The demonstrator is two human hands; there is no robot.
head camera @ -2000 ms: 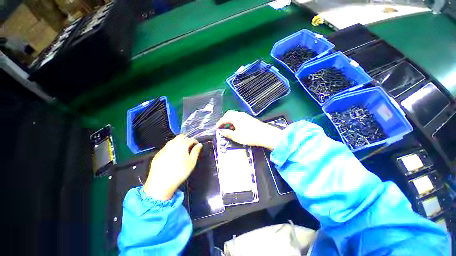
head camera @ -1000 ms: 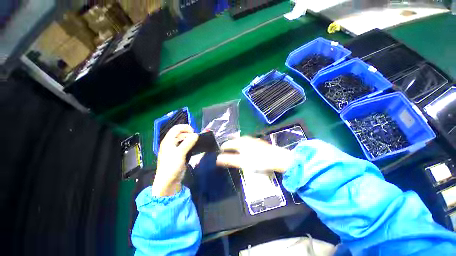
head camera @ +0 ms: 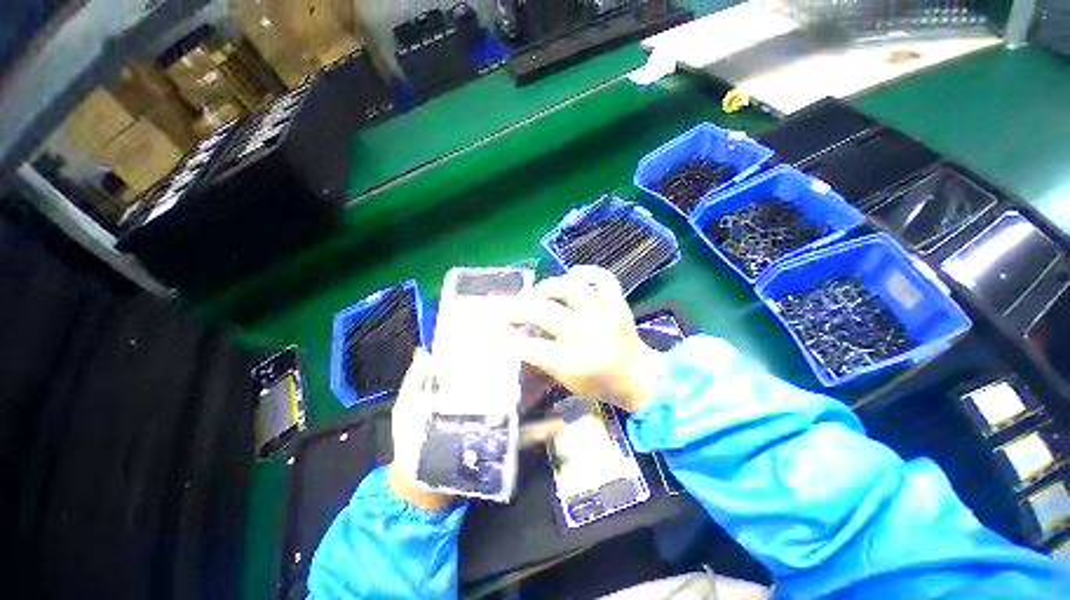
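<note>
A phone body (head camera: 479, 363) is held up above the foam tray, its open white side towards me and its dark camera end lower. My left hand (head camera: 413, 440) grips it from the left and below, partly hidden behind it. My right hand (head camera: 587, 334) is at its right edge with fingers bent; whether it touches the body or holds a small part is unclear. A second phone body (head camera: 596, 469) lies white side up in the foam tray (head camera: 516, 551), below my right hand.
Two blue bins of long black strips (head camera: 381, 346) (head camera: 616, 240) stand behind the tray. Three blue bins of small parts (head camera: 835, 322) stand at right. A single open unit (head camera: 279, 404) lies at left. Black trays with phones (head camera: 1003, 252) are at right; stacked trays (head camera: 252, 176) are at back left.
The phone body has been lifted from over the tray and turned, so its white open side now shows. My left hand holds it upright, and my right hand is by its right edge.
</note>
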